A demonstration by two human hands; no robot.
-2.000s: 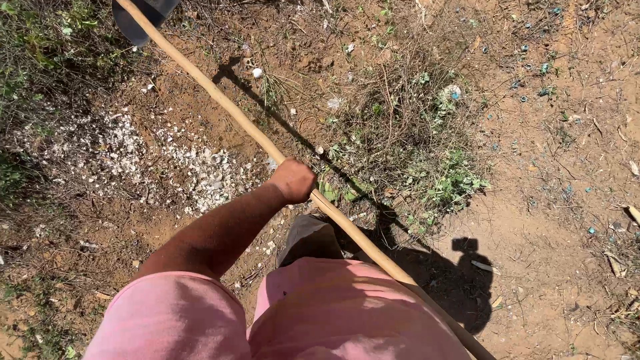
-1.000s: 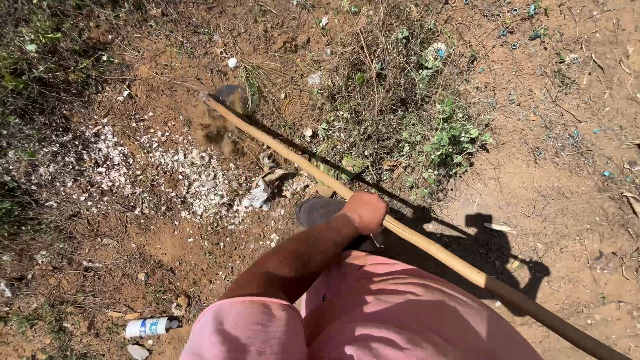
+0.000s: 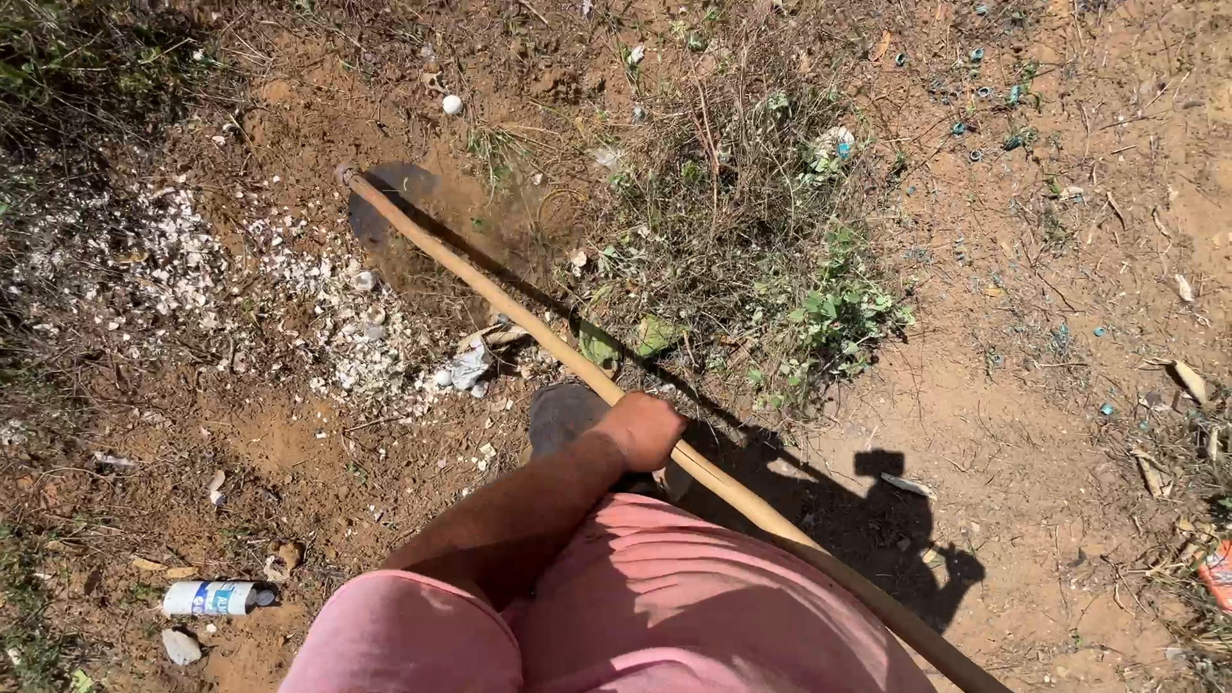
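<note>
My left hand (image 3: 645,430) is closed around the long wooden handle (image 3: 520,313) of a hoe, about midway along what shows of it. The handle slants from the upper left to the bottom right edge, where it leaves the view. At its far end the hoe's dark metal blade (image 3: 371,217) is low at the soil, left of a patch of dry brush (image 3: 712,212), with dust around it. A dark shoe (image 3: 563,416) shows just beyond my left forearm, under the handle. My right hand is out of view.
White shell-like fragments (image 3: 356,337) litter the soil at left, beside a crumpled pale scrap (image 3: 469,366). A white and blue container (image 3: 210,598) lies at lower left near a flat stone (image 3: 181,647). Green leafy weeds (image 3: 837,318) grow right of the handle.
Since two seconds ago the hoe's blade has come from the top left edge down to the soil, and dust has risen by it. My left hand has stayed closed on the handle.
</note>
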